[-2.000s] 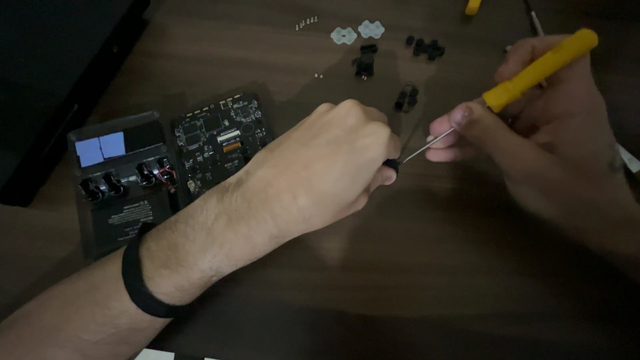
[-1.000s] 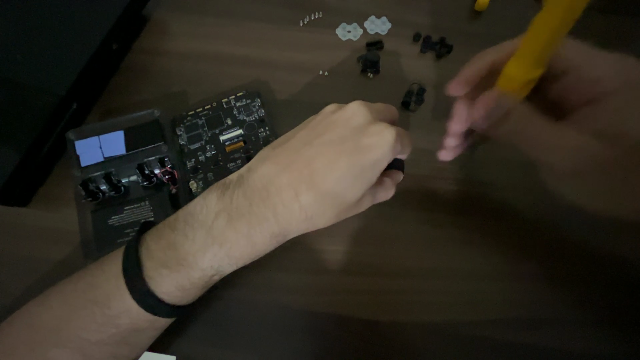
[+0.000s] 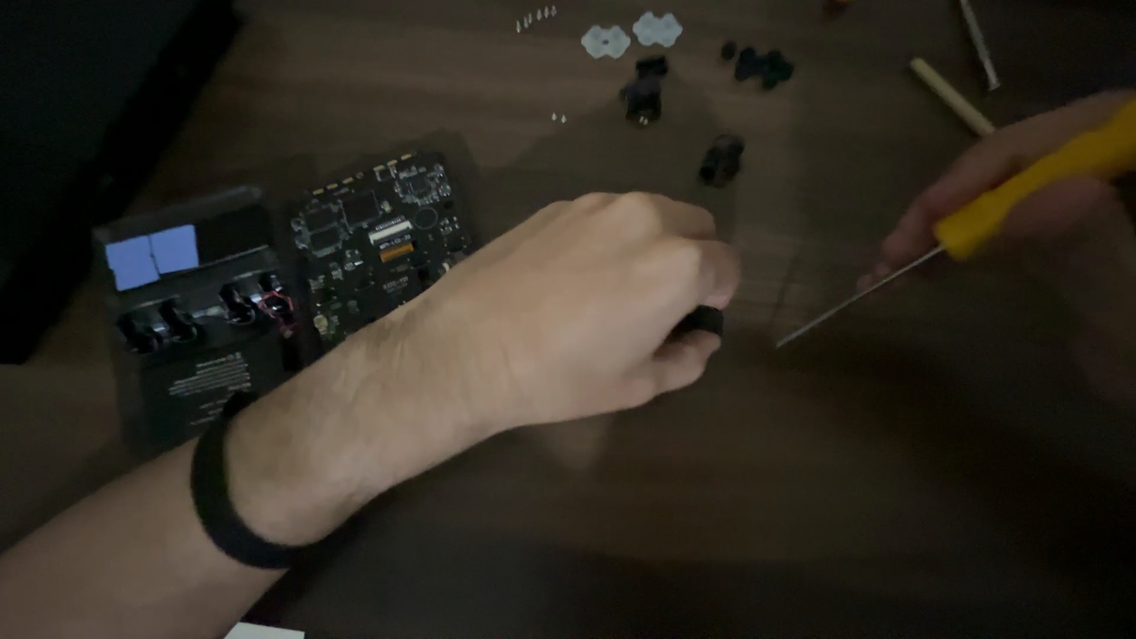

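My left hand [image 3: 612,311] is closed on a small black part [image 3: 701,321], most of which the fingers hide. A black band circles that wrist. On the right, my right hand [image 3: 1003,195] holds a screwdriver by its yellow handle [image 3: 1021,200]. The thin metal shaft [image 3: 856,300] points down and left, its tip to the right of my left hand and apart from the black part. Behind my left forearm lies a dark circuit board [image 3: 355,231], partly covered. Beside it is an opened black device housing [image 3: 191,390] with blue pads [image 3: 153,257] and wires.
Small screws [image 3: 535,18] and two translucent rubber pads [image 3: 657,29] lie at the top. Several small black parts [image 3: 641,96] are spread below and right of them. Two slender tools or rods [image 3: 954,98] lie upper right. A large black object [image 3: 89,115] fills the upper left corner.
The screwdriver tip was at the black part in my left hand two seconds ago and is now away from it. My left hand has kept its hold, nearly in place.
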